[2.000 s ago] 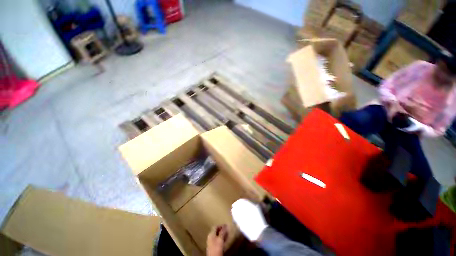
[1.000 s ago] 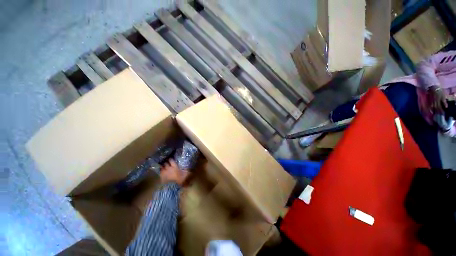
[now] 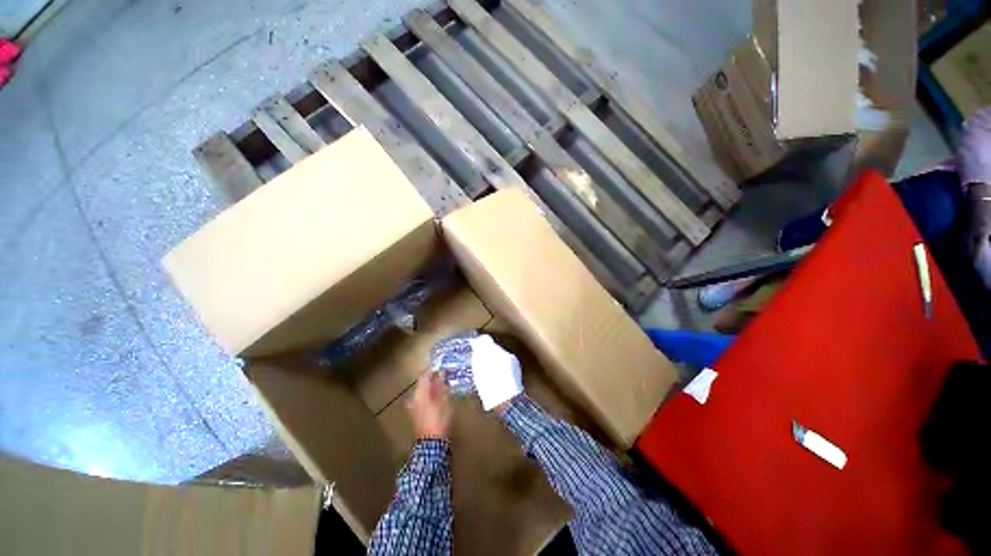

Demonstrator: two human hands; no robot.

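An open corrugated carton [image 3: 304, 244] stands in front of me with its flaps up. Inside, a crumpled clear plastic bag [image 3: 454, 362] is between my hands. My bare left hand [image 3: 431, 406] holds its left side. My right hand [image 3: 496, 371], in a white glove, is on its right side; the fingers are partly hidden. Another shiny plastic bag [image 3: 380, 321] around something dark lies against the carton's far left wall.
A wooden pallet [image 3: 462, 147] lies on the floor beyond the carton. A low red-covered table [image 3: 782, 358] at right bears a utility knife [image 3: 819, 445], a white slip [image 3: 701, 384] and black pieces [image 3: 962, 434]. Open carton [image 3: 815, 71] at upper right; seated person at right edge. Cardboard [image 3: 163, 510] lies lower left.
My left hand has moved right and nearer with a plastic bag, away from the far wall. My gloved right hand has come up from the bottom edge onto the bag.
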